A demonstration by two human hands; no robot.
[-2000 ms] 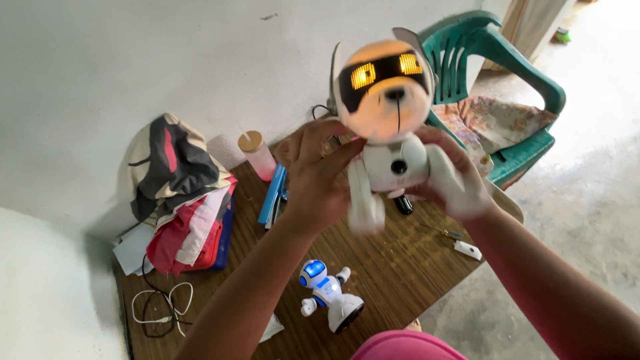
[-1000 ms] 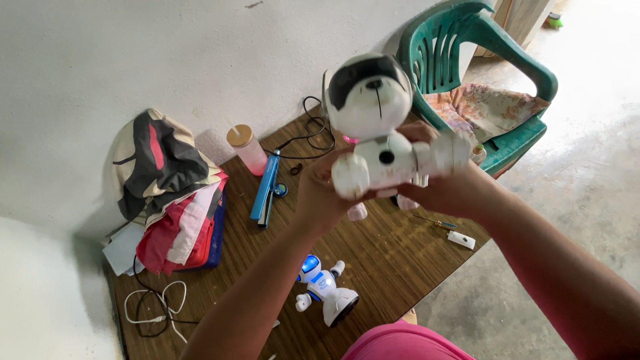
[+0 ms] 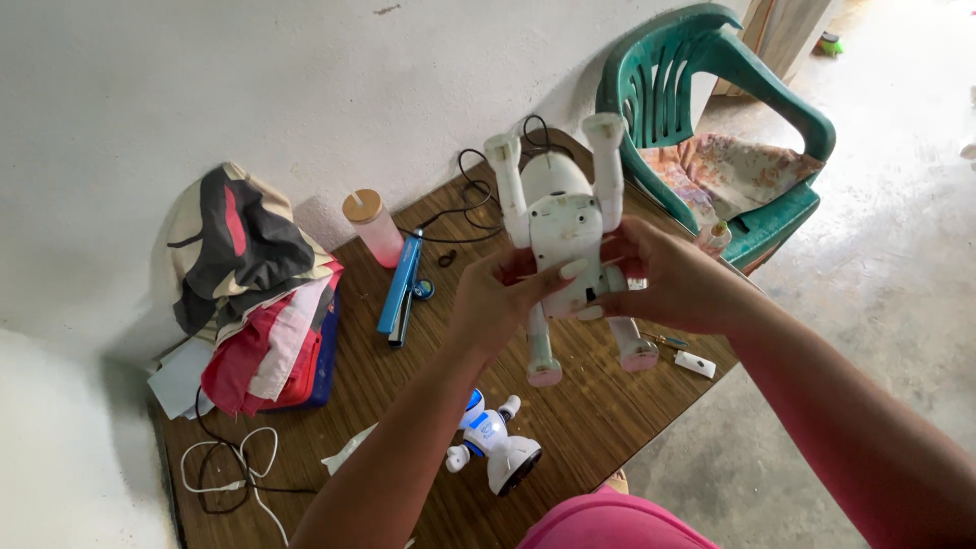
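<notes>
A white toy robot dog [image 3: 565,236] is held above the wooden table, its underside facing me, head and two legs pointing up toward the wall. My left hand [image 3: 507,293] grips the left side of its body, thumb across the belly. My right hand [image 3: 663,278] grips the right side, with its thumb near a small dark slot on the belly. The dog's face is hidden. Below the hands, a small white and blue toy robot [image 3: 492,438] lies on the table, partly covered by my left forearm.
The wooden table [image 3: 595,412] bears a blue hair straightener [image 3: 400,286], a pink tumbler with a lid [image 3: 375,229], cables [image 3: 244,476], a small white device [image 3: 695,364] and a pile of cloth [image 3: 252,282]. A green plastic chair [image 3: 770,221] stands at the right, against the table's far corner.
The toy dog has been turned over: its face and front showed before, its underside shows now. The lit yellow eyes seen two seconds ago looked dark one second ago. Both hands still hold it.
</notes>
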